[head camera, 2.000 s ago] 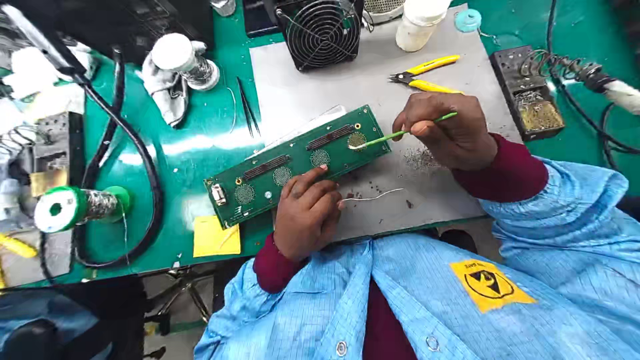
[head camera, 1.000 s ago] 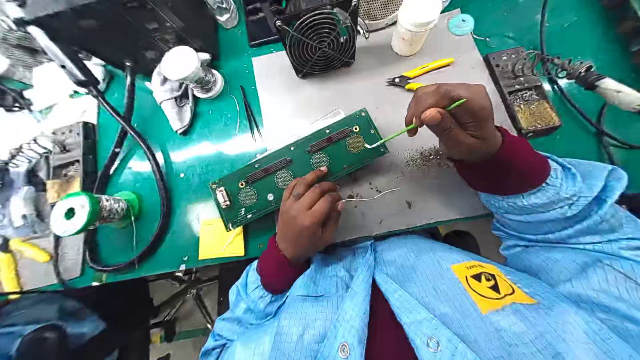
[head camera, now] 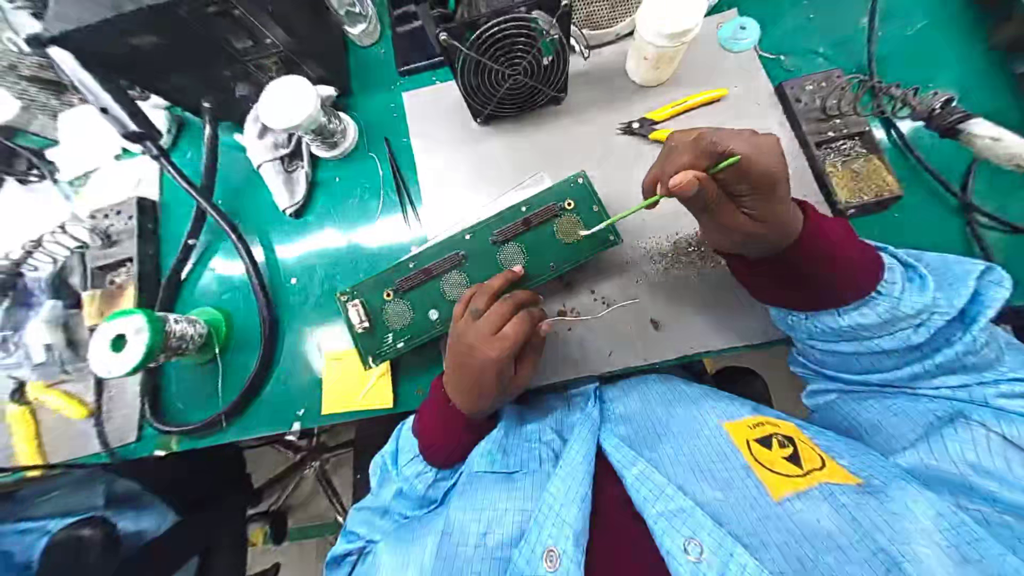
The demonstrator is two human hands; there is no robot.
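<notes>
A long green circuit board (head camera: 480, 272) lies tilted across the edge of a grey mat, with several round pad clusters and two dark slotted connectors on it. My left hand (head camera: 494, 344) rests at its lower edge, one fingertip on the board beside a round cluster; whether the fingers hold the edge is hidden. My right hand (head camera: 724, 188) pinches a thin green stick with a pale tip (head camera: 640, 214), and the tip meets the board at the rightmost round cluster. A strand of solder wire (head camera: 596, 314) lies by my left hand.
Yellow-handled cutters (head camera: 680, 112), a black fan (head camera: 512, 64) and a white jar (head camera: 660, 44) stand beyond the board. Tweezers (head camera: 402, 182) and solder spools (head camera: 184, 334) lie left. A soldering iron holder (head camera: 848, 152) sits right. Metal clippings (head camera: 680, 252) litter the grey mat (head camera: 744, 320).
The stick's tip stays around the board's rightmost round cluster while its angle and my right hand shift slightly. My left hand remains at the board's lower edge.
</notes>
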